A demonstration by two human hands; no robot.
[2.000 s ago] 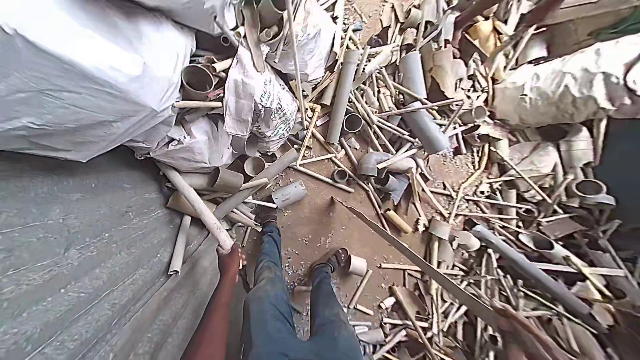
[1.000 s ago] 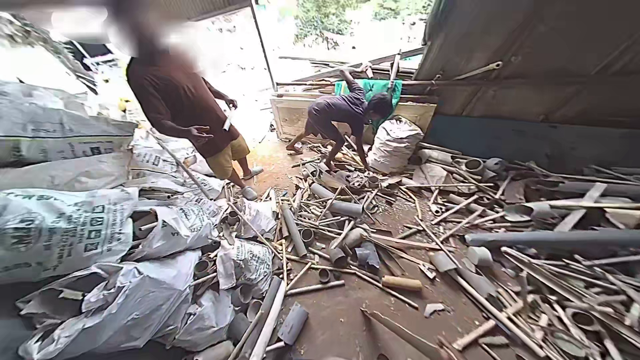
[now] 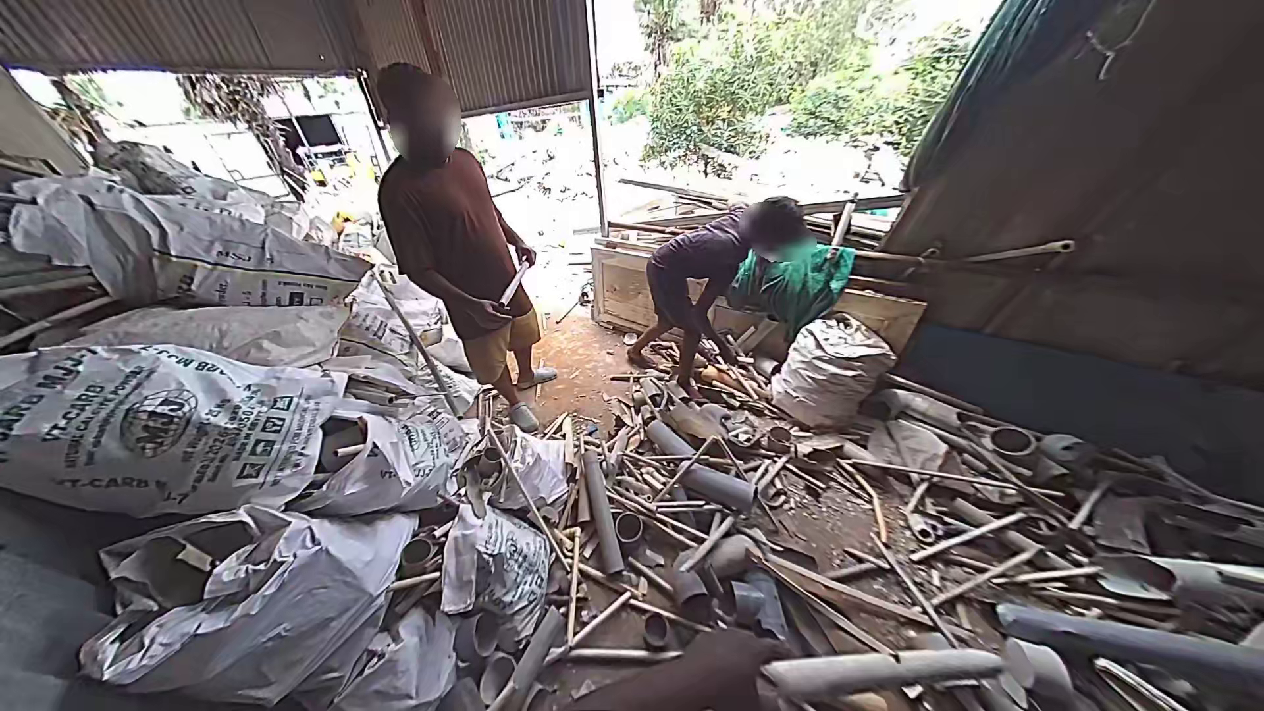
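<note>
At the bottom centre, my left hand (image 3: 726, 664) and forearm show dark and blurred, reaching in from the lower left. The hand is closed at the near end of a pale plastic pipe (image 3: 884, 671), which points right over the scrap pile; the fingers are hard to make out. My right hand is out of view, and no saw shows. Around the held pipe lie grey plastic pipe offcuts, thin pale tubes and a thicker grey pipe (image 3: 1116, 637) at the lower right.
White woven sacks (image 3: 158, 430) fill the left side. A person (image 3: 444, 232) stands beyond them holding a white piece. Another person (image 3: 701, 252) bends over the pile near a full sack (image 3: 831, 370). Wooden boards (image 3: 622, 291) stand behind, and a dark sheet wall (image 3: 1106, 197) rises right.
The view has tilted up strongly. The long saw blade has left the view. The pale pipe, at my left hand on the left two seconds ago, now shows right of centre. The standing person's hands have come closer together.
</note>
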